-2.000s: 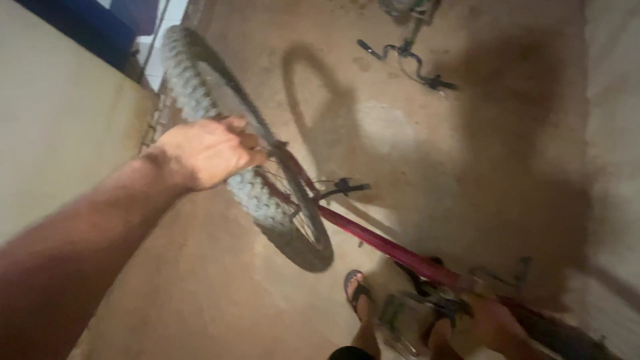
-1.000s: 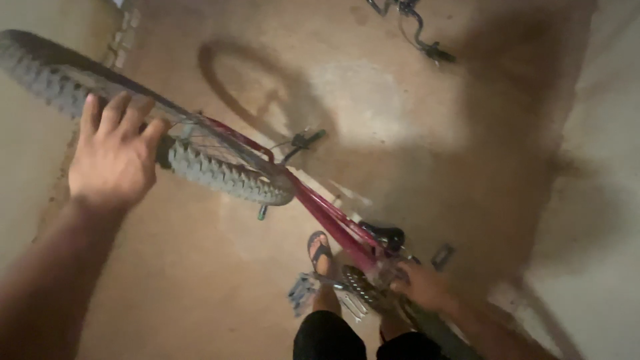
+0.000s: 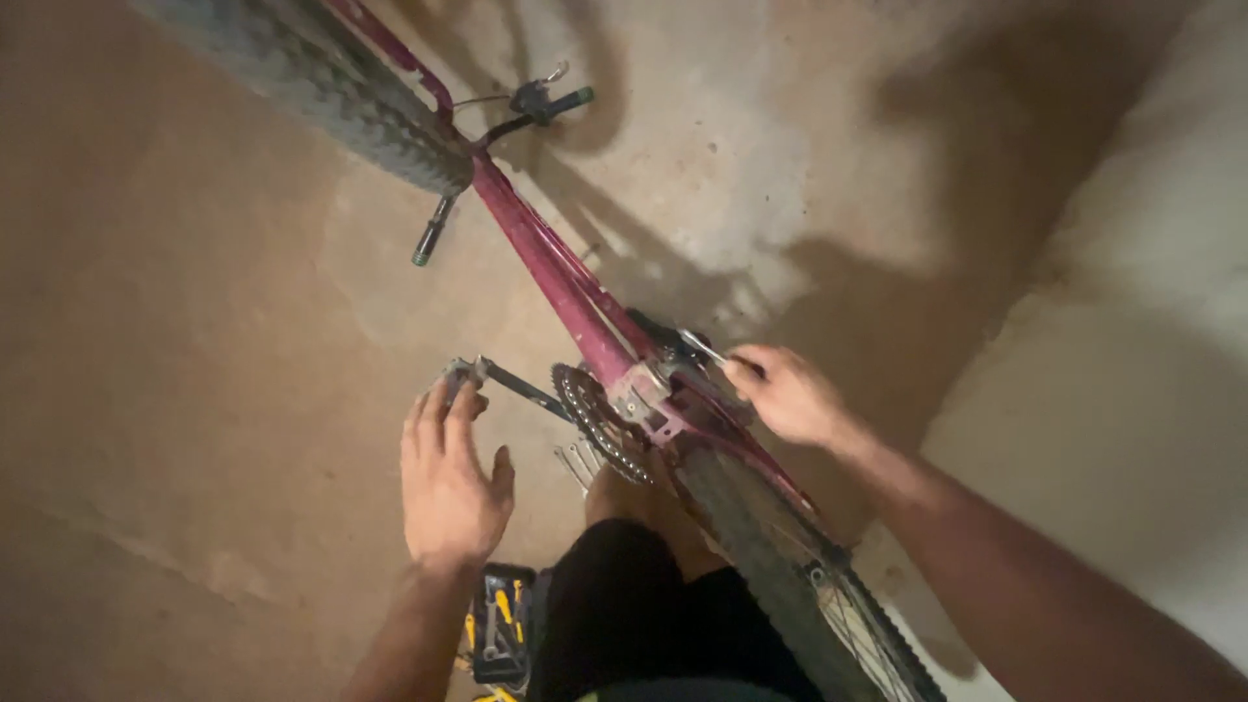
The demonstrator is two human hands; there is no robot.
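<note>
An upside-down bicycle with a red frame (image 3: 556,278) stretches from upper left to lower right. My left hand (image 3: 453,473) rests its fingers on a pedal (image 3: 463,370) at the end of the crank arm (image 3: 525,390), beside the toothed chainring (image 3: 595,419). On the far side of the bottom bracket, my right hand (image 3: 790,390) grips a metal wrench (image 3: 700,344), whose end points toward the crank area. The wrench's contact with the bicycle is unclear. A knobby tire (image 3: 341,107) lies at upper left, the other wheel's tire (image 3: 770,556) at lower right.
Handlebar grips (image 3: 575,97) show low beneath the frame. Several wrenches (image 3: 575,463) lie on the floor near my leg. A black tool tray (image 3: 502,624) with yellow-handled tools sits at the bottom. A pale wall (image 3: 1121,390) rises on the right.
My left hand has left the knobby tire and is now at the pedal. The wrench now shows in my right hand. The view has moved closer to the cranks.
</note>
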